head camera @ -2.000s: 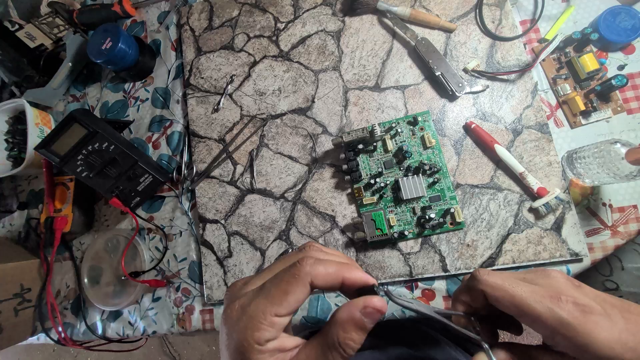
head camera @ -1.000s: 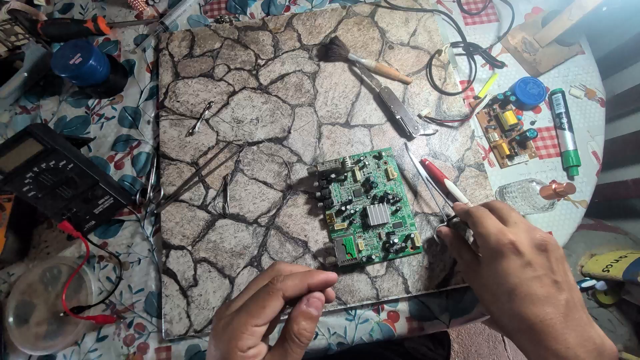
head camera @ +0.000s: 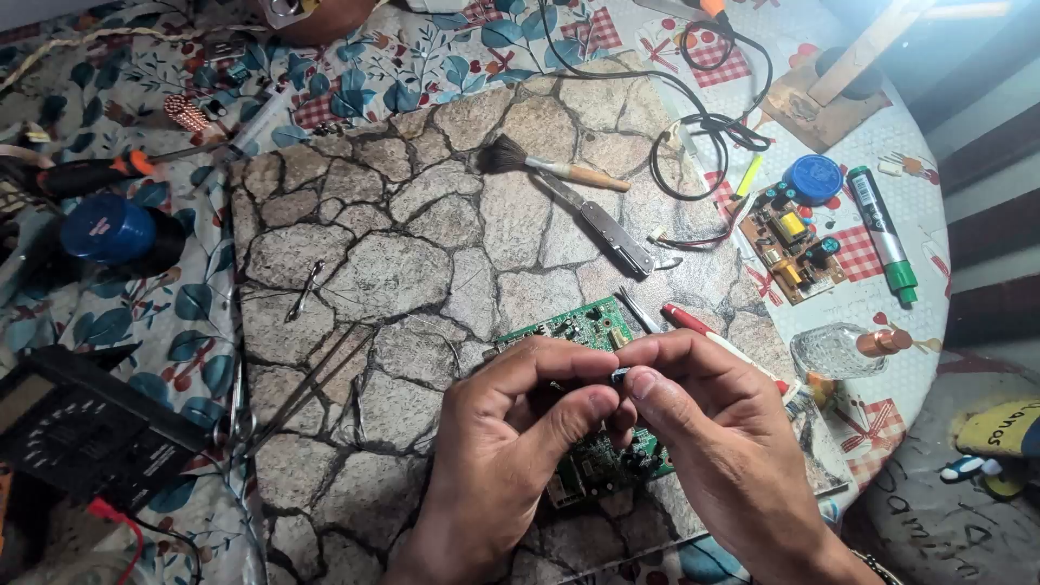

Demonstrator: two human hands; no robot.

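Both hands meet above a green circuit board (head camera: pixel 601 479), hiding much of it. Between the fingertips is a small dark cylindrical component (head camera: pixel 620 375), perhaps a capacitor. My right hand (head camera: pixel 715 414) pinches it between thumb and forefinger. The thumb and forefinger of my left hand (head camera: pixel 528 422) are at its other side; whether they grip it I cannot tell. The metal tips of a tool (head camera: pixel 638 309), tweezers or pliers, lie on the stone-patterned board (head camera: pixel 390 272) beyond the circuit board. A red and white brush handle (head camera: pixel 691 321) runs partly behind my right hand.
A folding multi-tool (head camera: pixel 613 236) and a paintbrush (head camera: pixel 581 172) lie beyond the hands. To the right are a brown circuit board (head camera: pixel 764 252), a green marker (head camera: pixel 881 236) and a glass bottle (head camera: pixel 829 351). A black multimeter (head camera: pixel 89 422) and a blue-lidded jar (head camera: pixel 110 229) stand left.
My right hand has let go of the metal tool beside the red and white brush and moved left to my left hand. The hands now cover much of the green circuit board. The view has shifted.
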